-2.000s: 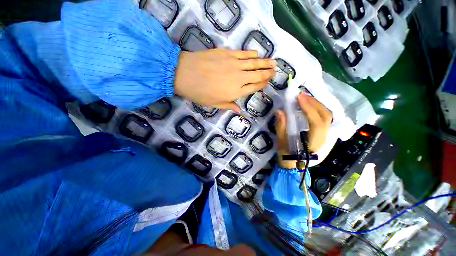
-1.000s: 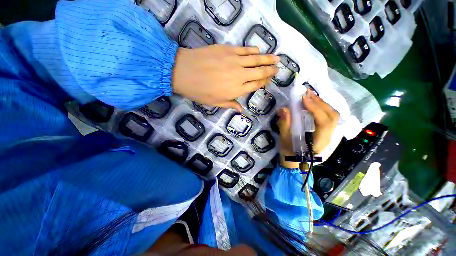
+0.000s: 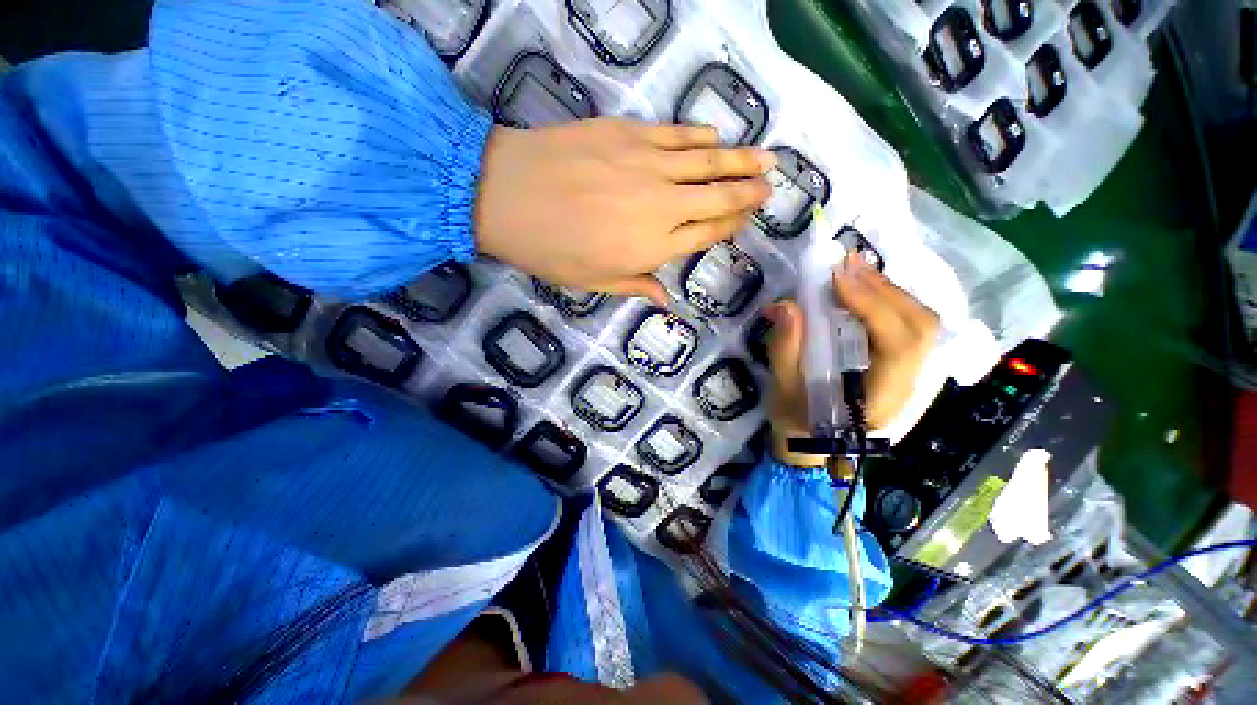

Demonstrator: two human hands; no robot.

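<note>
My left hand (image 3: 607,200) lies palm down over the whitish blister tray (image 3: 862,152), fingers extended to the right. Its fingertips are at the left edge of a black watch-type housing (image 3: 800,193); the palm hides the housings below. My right hand (image 3: 875,344) is closed around a clear-white dispensing syringe (image 3: 824,317). The small yellowish needle tip (image 3: 819,215) is at this housing's lower right edge; whether it touches cannot be told. A black fitting (image 3: 838,445) and thin hose (image 3: 855,565) trail from the syringe's rear past the wrist.
A black controller (image 3: 986,448) with a red light stands right of the tray, a white scrap (image 3: 1022,496) on it. A blue tube (image 3: 1075,606) curves below. Another filled tray (image 3: 1061,165) lies upper right on the green mat (image 3: 1117,317).
Since the first frame, my right hand and the syringe have shifted slightly right, and the needle tip has moved along the housing's right edge. My left hand stays nearly still. The view has shifted slightly.
</note>
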